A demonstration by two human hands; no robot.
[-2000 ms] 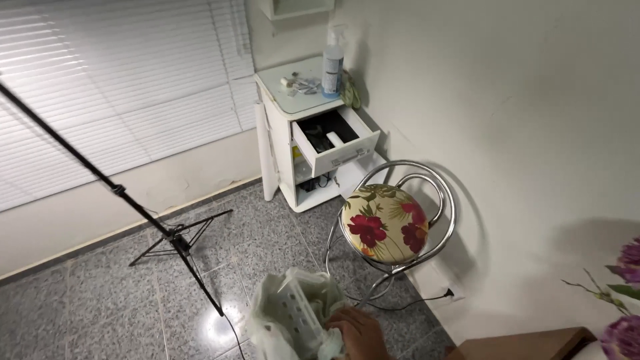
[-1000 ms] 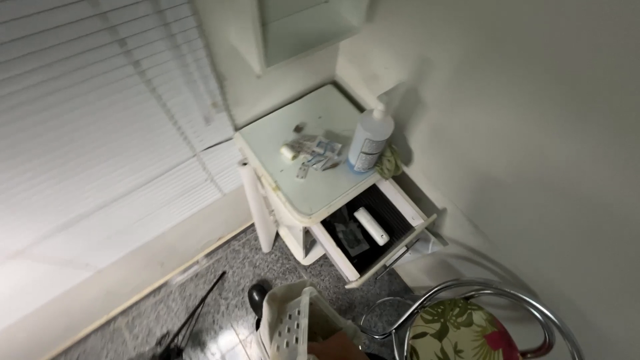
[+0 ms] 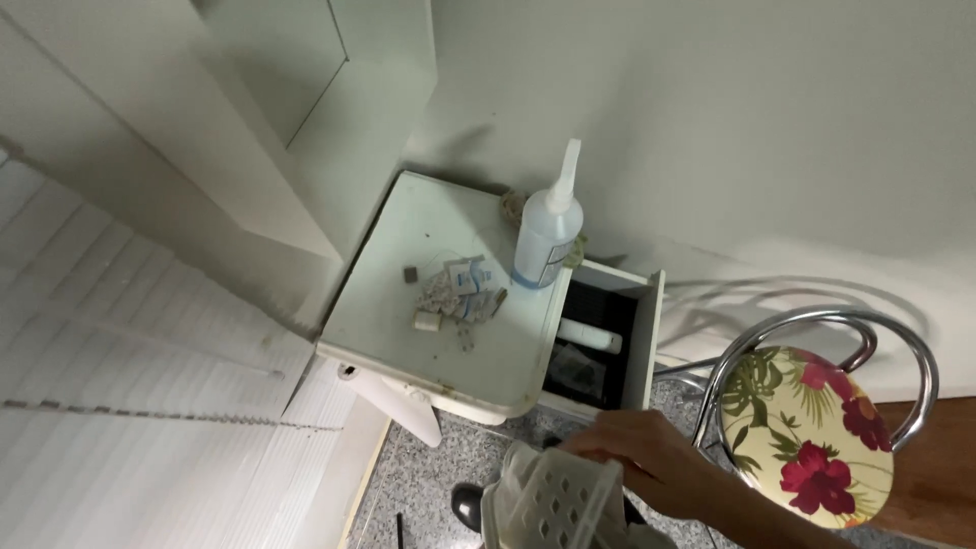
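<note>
My right hand (image 3: 644,461) reaches in from the lower right, its fingers at the rim of a pale perforated plastic basket (image 3: 564,496) lined with a thin bag; whether the fingers grip it is hidden. My left hand is out of view. Ahead stands a small white cabinet (image 3: 473,374) with small packets (image 3: 467,278), a spool-like white piece (image 3: 427,321) and a small dark square (image 3: 410,274) on top. A pump bottle (image 3: 546,236) of clear liquid stands at the top's right edge. In the pulled-out drawer (image 3: 648,343) lie a white oblong device (image 3: 589,335) and a clear packet (image 3: 577,371).
A chrome chair with a floral seat (image 3: 808,435) stands at the right. White blinds (image 3: 152,366) hang at the left, and a white wall shelf (image 3: 351,145) juts out above the cabinet. A black shoe (image 3: 467,505) shows on the speckled floor beside the basket.
The view has moved much closer to the cabinet. The tripod seen at the left two seconds ago is mostly out of view. The basket and my right hand remain low in view.
</note>
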